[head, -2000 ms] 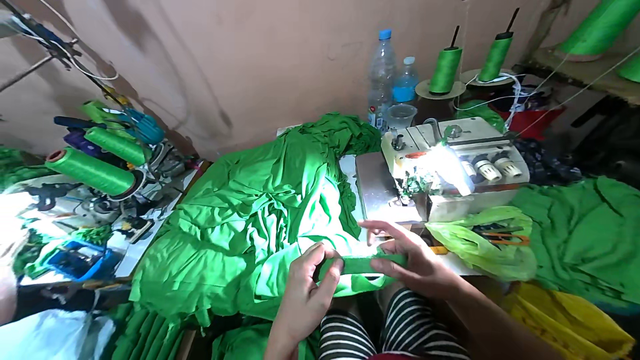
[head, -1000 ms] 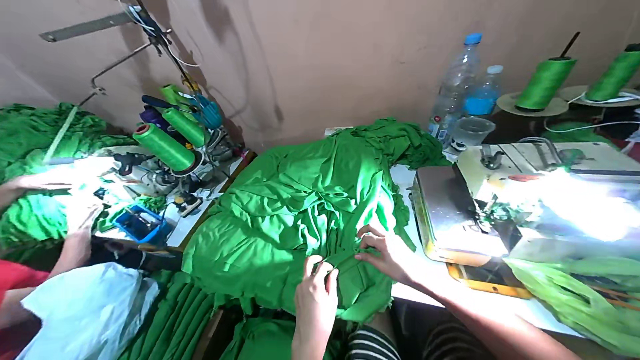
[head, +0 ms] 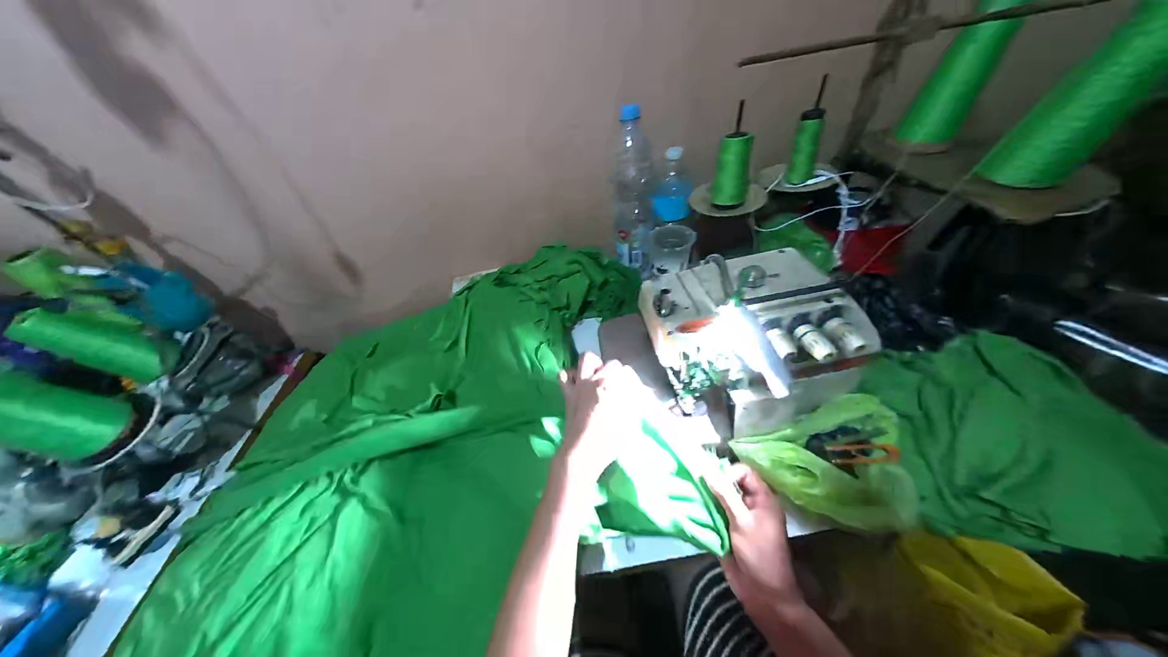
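A piece of green fabric [head: 671,484], brightly lit, lies between my two hands at the table's front edge. My right hand [head: 753,516] grips its right edge between thumb and fingers. My left hand [head: 593,401] is on the fabric's far left part, close to the machine's plate; glare hides whether its fingers are closed on the cloth. Just beyond is an overlock sewing machine [head: 762,338] with its lamp shining on the needle area. A large heap of green fabric [head: 392,456] spreads over the table to the left of my hands.
Thread cones [head: 733,172] stand behind the machine, beside plastic bottles [head: 631,192] and a plastic cup [head: 671,248]. A light green plastic bag [head: 835,465] lies right of my hands, before more green fabric [head: 1040,447]. A yellow bag [head: 990,593] is below. More thread cones [head: 64,415] are at left.
My hands have moved from the fabric heap to beside the machine, with a piece of green fabric between them. The view has swung right since one second ago.
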